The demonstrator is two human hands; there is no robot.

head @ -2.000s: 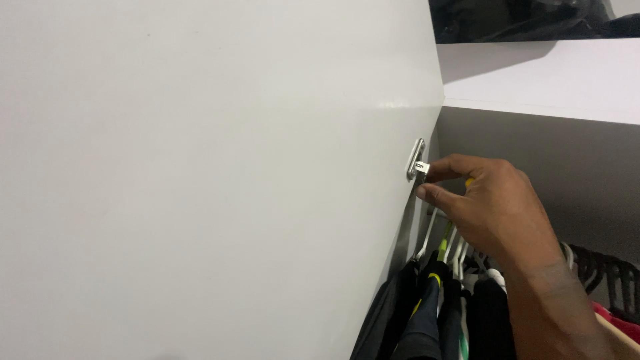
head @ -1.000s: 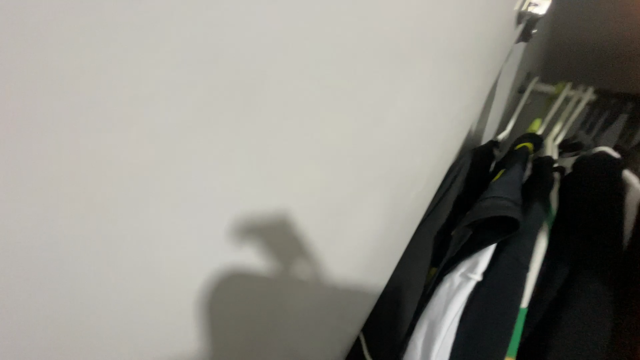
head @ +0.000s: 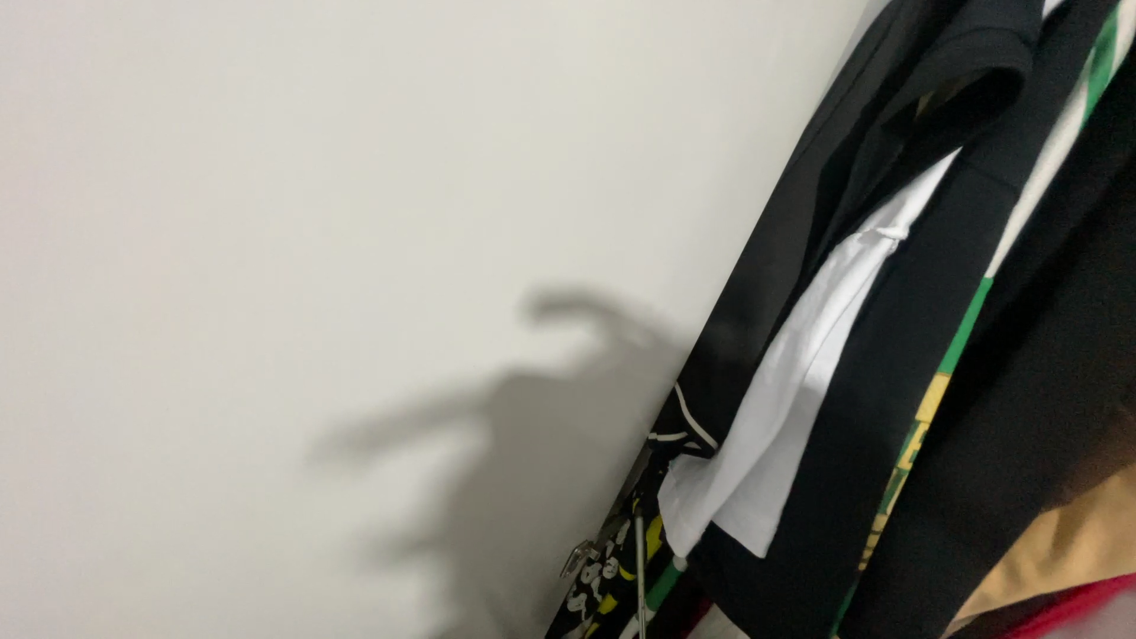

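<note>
Neither my left hand nor my right hand can be made out. A blurred shadow with finger-like shapes falls on the pale door panel (head: pixel 266 222). Beside the panel's slanting edge hang dark garments (head: pixel 914 337), one with a green, white and yellow stripe. Between them a white cloth (head: pixel 799 382) hangs down. Lower down is a black garment with a white and yellow pattern (head: pixel 603 568). A dim brown patch lies at the right edge; whether it is skin or cloth I cannot tell.
A small metal fitting (head: pixel 579 558) sits at the panel's lower edge, with a thin metal rod (head: pixel 641 577) to its right. Tan cloth (head: pixel 1056 541) and red cloth (head: pixel 1083 608) lie at the lower right.
My right hand, earlier at the small metal fitting by the panel's upper edge, has left the view. The view has moved down along the hanging clothes, and the shadow's outline has changed.
</note>
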